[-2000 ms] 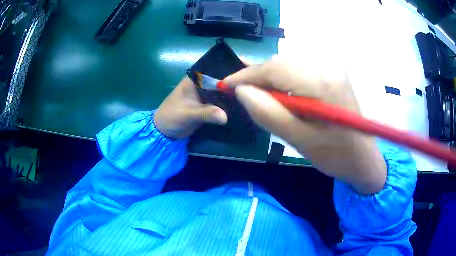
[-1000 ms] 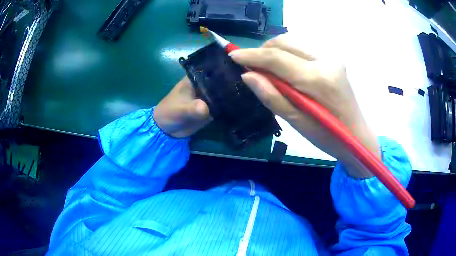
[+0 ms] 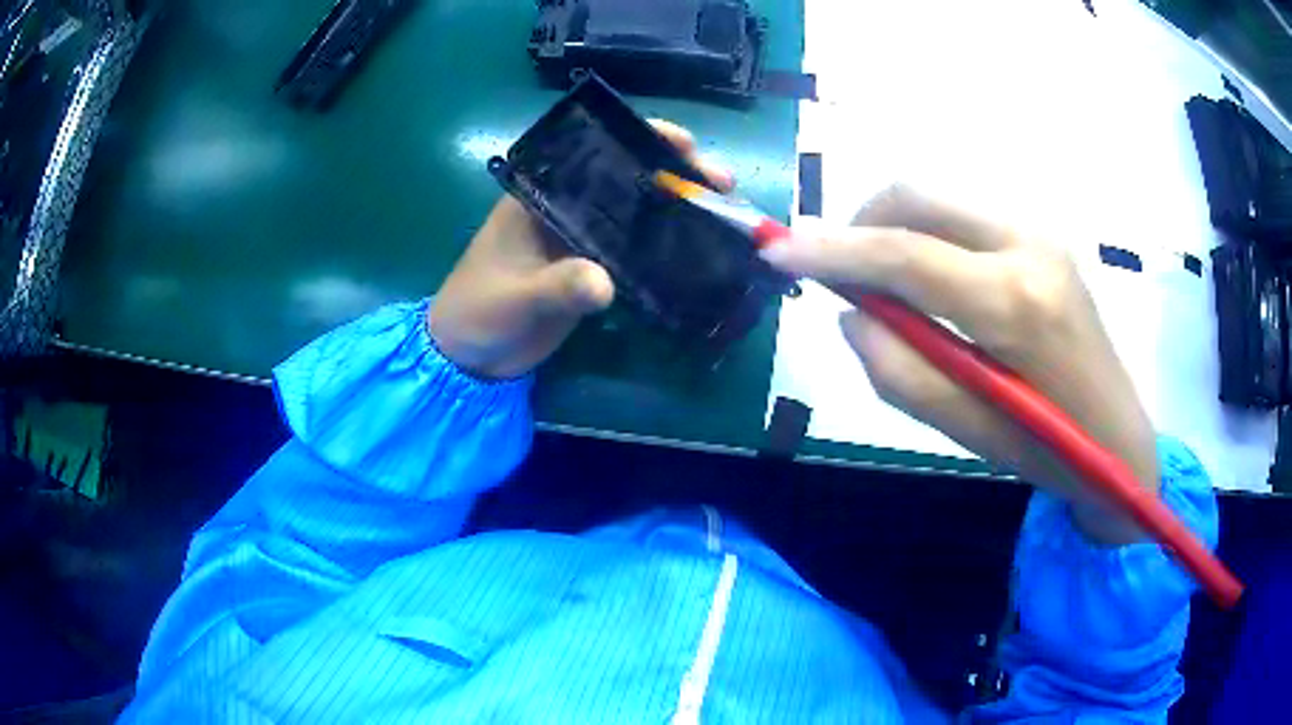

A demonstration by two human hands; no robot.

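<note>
A black plastic housing [image 3: 624, 213] is tilted above the green mat, with its open, hollow side showing. My left hand [image 3: 517, 290] grips it from the left, thumb on the near edge and fingertips showing at its far edge. My right hand [image 3: 992, 333] holds a paintbrush [image 3: 978, 368] with a long red handle and silver ferrule. The orange bristles are over the inside of the housing, near its far long wall. Whether they touch it cannot be told.
Another black housing [image 3: 648, 43] lies on the green mat [image 3: 213, 241] at the back. A narrow black part [image 3: 337, 54] lies to its left. A white sheet [image 3: 964, 128] with black tape pieces covers the right side. Black housings [image 3: 1250, 326] stand at its right end.
The housing has turned so its open side shows again. The brush has moved from beyond its far edge to over its inside. My right hand has shifted right and toward me.
</note>
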